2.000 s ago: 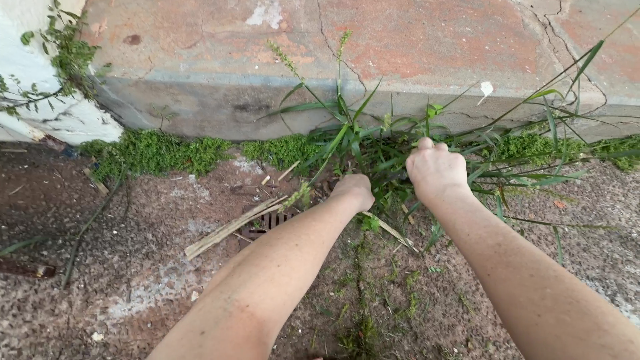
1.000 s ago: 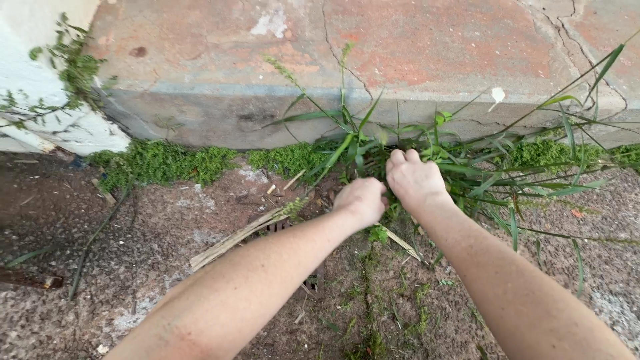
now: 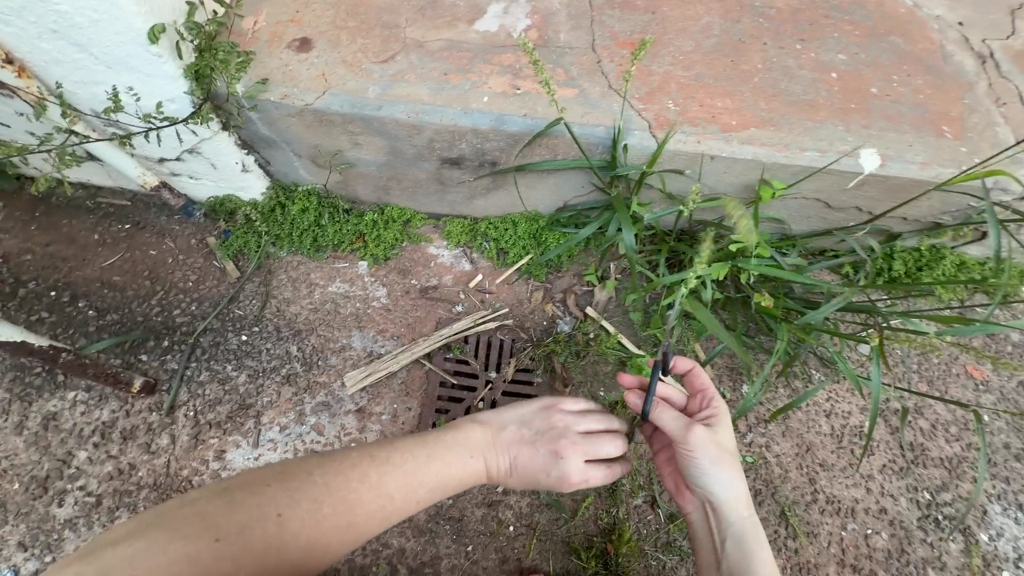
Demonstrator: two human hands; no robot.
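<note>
My right hand (image 3: 692, 428) holds a pair of scissors (image 3: 656, 384) by a dark handle loop, with the narrow blades pointing up toward the grass. Just left of it is my left hand (image 3: 560, 444), palm down with curled fingers close to the right hand's fingertips; whether it grips anything is hidden. Beyond both hands a clump of long-bladed grass (image 3: 720, 272) with seed heads grows along the foot of a concrete step. A rusty drain grate (image 3: 488, 368) lies partly behind my left hand, with dry stalks (image 3: 424, 348) across its upper left corner.
The concrete step (image 3: 480, 152) runs across the back, cracked and stained red. Low green plants (image 3: 312, 224) line its base. At the left stand a white wall (image 3: 120, 64) and a rusty white pipe (image 3: 80, 360). Rough ground surrounds the grate.
Both hands have drawn back from the base of the grass toward me. The right hand has turned, bringing the scissors into plain view. More of the drain grate shows now.
</note>
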